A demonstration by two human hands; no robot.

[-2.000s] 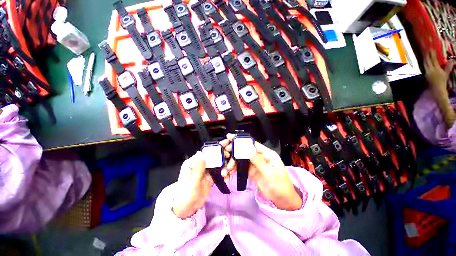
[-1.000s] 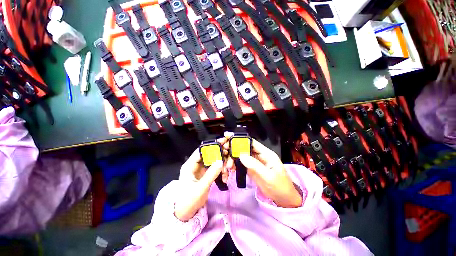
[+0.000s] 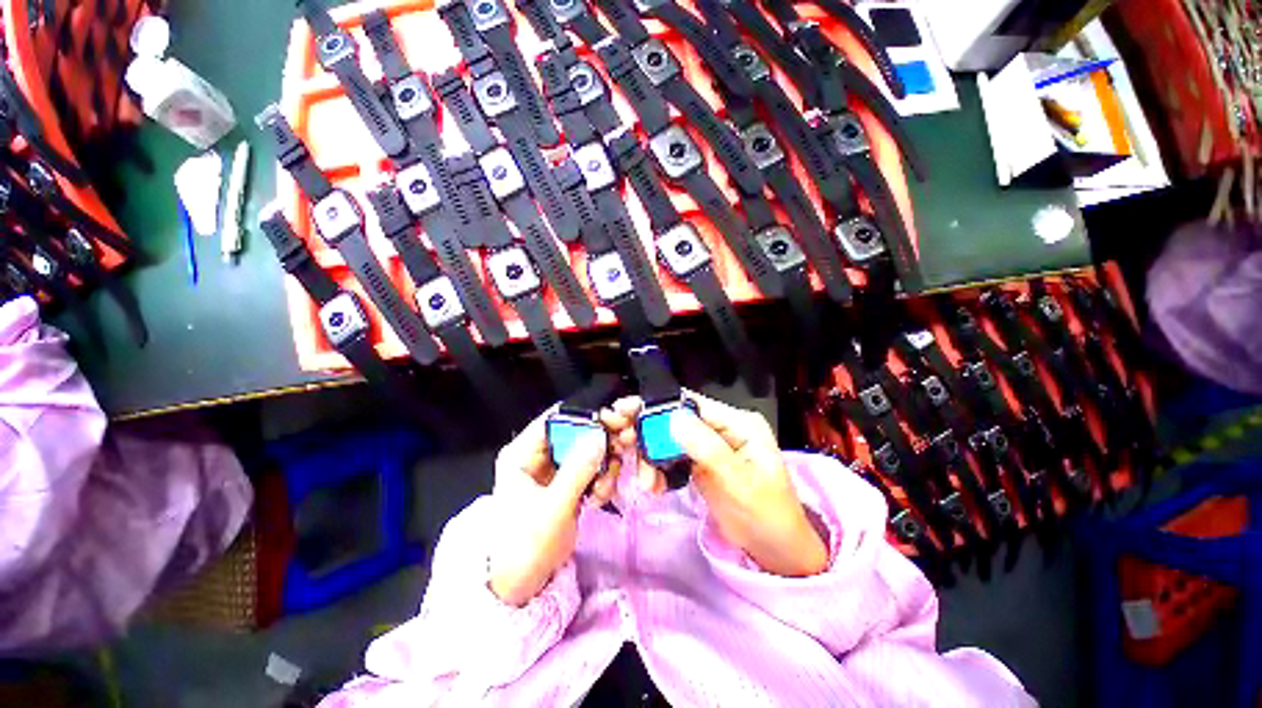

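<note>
My left hand (image 3: 537, 505) holds a black smartwatch (image 3: 574, 440) with its screen lit light blue. My right hand (image 3: 741, 477) holds a second black smartwatch (image 3: 664, 433) with its screen also lit blue. The two watches are side by side in front of my chest, just off the bench edge, screens facing up at me. My thumbs rest on or beside the lower part of the screens. The fingers behind the cases are partly hidden. Beyond them, a red-orange tray (image 3: 328, 127) holds rows of black watches, case backs up.
A second filled tray (image 3: 1124, 297) is at the lower right. A white bottle (image 3: 180, 100), a blue pen (image 3: 190, 246) and a pale pen (image 3: 235, 201) lie left on the green bench (image 3: 208, 332). An open white box (image 3: 1021, 138) is right. People in pink sleeves are at both sides.
The lit screens have gone from white to yellow to light blue. Both watches have tilted in my hands, and their lower straps no longer show hanging down. The view has shifted slightly.
</note>
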